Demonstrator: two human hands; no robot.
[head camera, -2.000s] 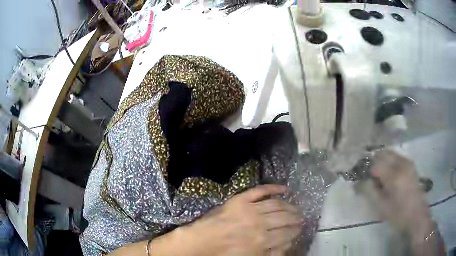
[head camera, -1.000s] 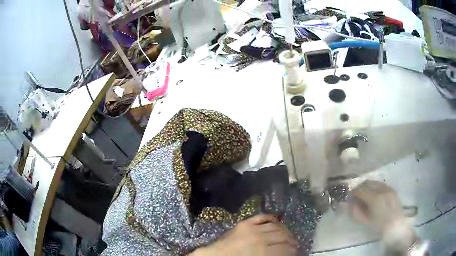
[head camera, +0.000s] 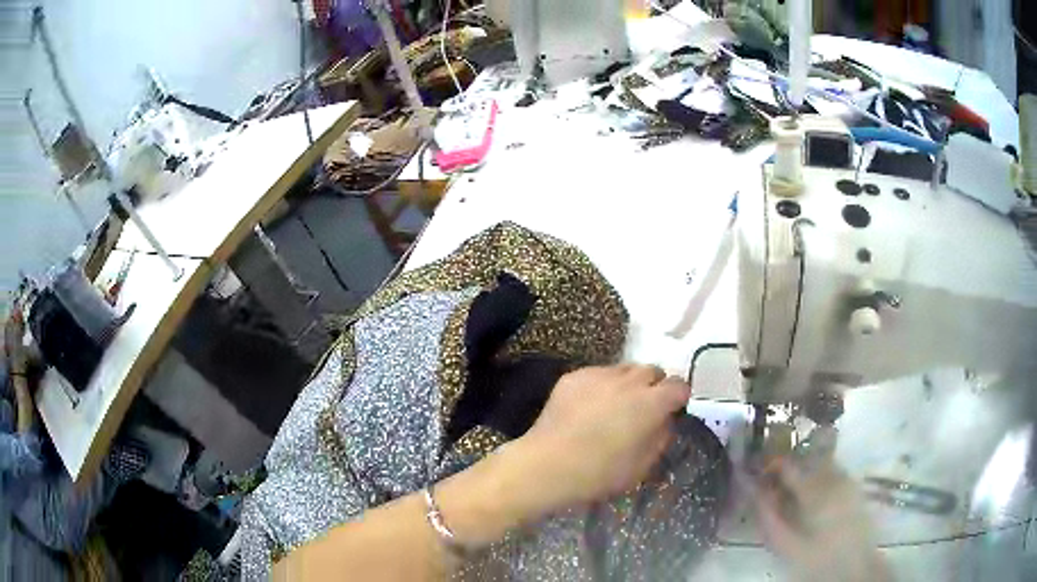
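Note:
The garment body (head camera: 381, 392), grey-white with fine print, lies bunched on the white table left of the needle area. Its yellow-brown trim (head camera: 569, 284) and a black fabric piece (head camera: 500, 324) show on it. My left hand (head camera: 608, 426) lies over the cloth with its fingertips bent at the cloth's upper edge; a fold seems pinched, partly hidden. My right hand (head camera: 819, 512) is blurred, just below the presser foot and needle area (head camera: 785, 426); its fingers and anything in them are unclear. The sewing machine head (head camera: 841, 273) stands at the right.
Thread snips (head camera: 910, 493) lie right of my right hand. Fabric scraps (head camera: 705, 97) are piled at the back. A pink-red tray (head camera: 466, 136) lies at the far table edge. Another worktable (head camera: 199, 227) stands left across a gap, with part of a person (head camera: 23, 455) beyond.
The view has shifted, moving the scene right and, since the last frame, slightly up. My left hand has moved up over the cloth, nearer the machine, covering more black fabric. The snips now show clearly.

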